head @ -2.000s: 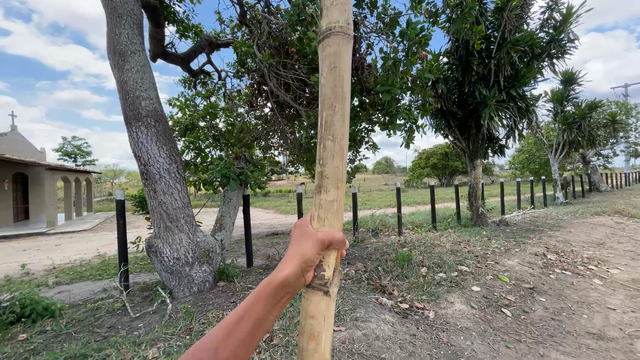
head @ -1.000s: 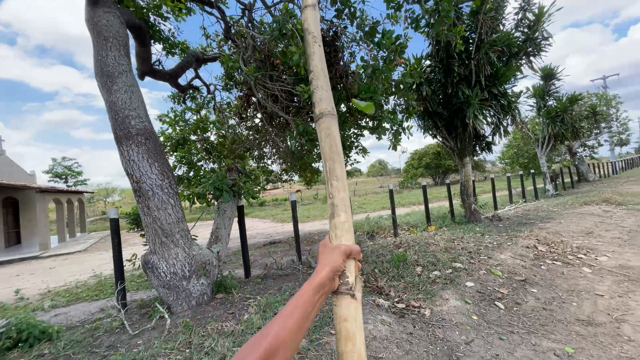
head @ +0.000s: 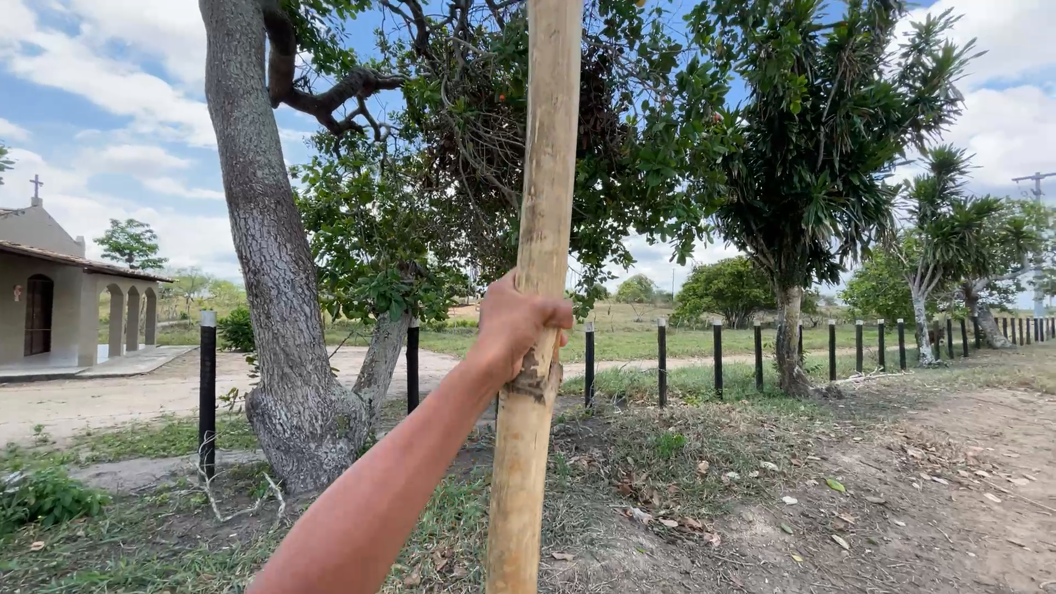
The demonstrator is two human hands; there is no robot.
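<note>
A thick, pale bamboo pole [head: 549, 165] stands almost upright in the middle of the view, its top leaning slightly right. Both its ends run out of the frame. My left hand [head: 520, 326] is closed around it just above a dark, rough node, with the thumb across the near side and the fingers mostly hidden behind. The forearm comes in from the bottom left. My right hand is not in view. Behind the pole, leafy branches [head: 652, 157] with a few small red spots hang from the tree.
A thick leaning tree trunk [head: 268, 214] rises at left. Black posts with pale tops [head: 662, 363] form a row running back to the right. A building with arches [head: 66, 309] stands far left. Dry leaves [head: 660, 516] litter the ground, and a spiky-leaved tree [head: 792, 330] stands right.
The pole leaned with its top to the left one second ago; now it is nearly upright, leaning slightly right. A green leaf seen in the air beside it is no longer there. My left hand still grips the pole.
</note>
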